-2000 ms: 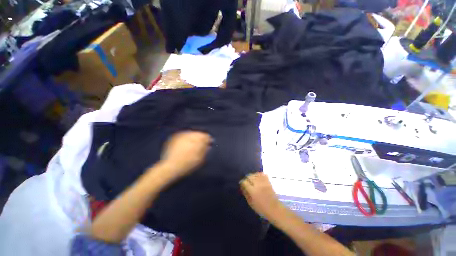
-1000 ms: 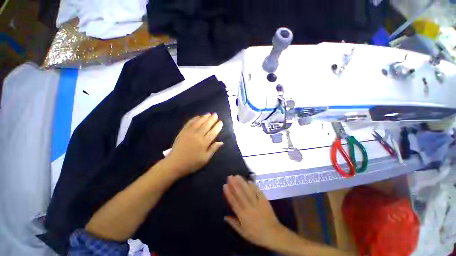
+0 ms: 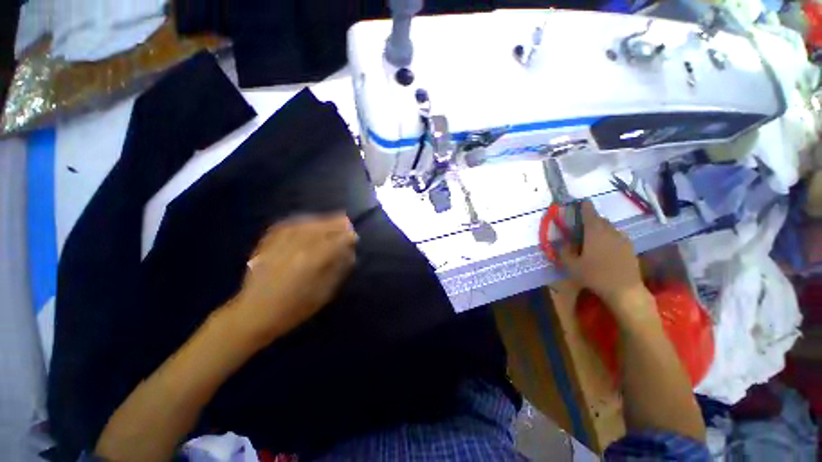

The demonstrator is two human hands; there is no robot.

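Observation:
A black fabric panel (image 3: pixel 270 180) lies over the left of the white machine table, its right edge beside the sewing machine head (image 3: pixel 559 86). My left hand (image 3: pixel 306 266) is on the panel, slightly blurred, its fingers curled on the cloth with a small crease at the fingertips. My right hand (image 3: pixel 599 257) is closed around the handles of the scissors (image 3: pixel 552 236) at the table's front edge. The red loop shows; the other loop is mostly hidden by my fingers. The blades point away, towards the machine. The presser foot area (image 3: pixel 437 180) has no cloth under it.
Small snips (image 3: pixel 635 194) lie right of the scissors. A red plastic bag (image 3: pixel 685 329) is below the table at right, beside crumpled white cloth (image 3: pixel 753 316). More black cloth (image 3: pixel 279 45) lies behind the panel. Blue tape (image 3: pixel 41 217) runs at left.
My right hand has left the black panel, moved right and taken hold of the scissors. My left hand has gone from flat to curled fingers. The view has shifted, so the machine appears further left and higher.

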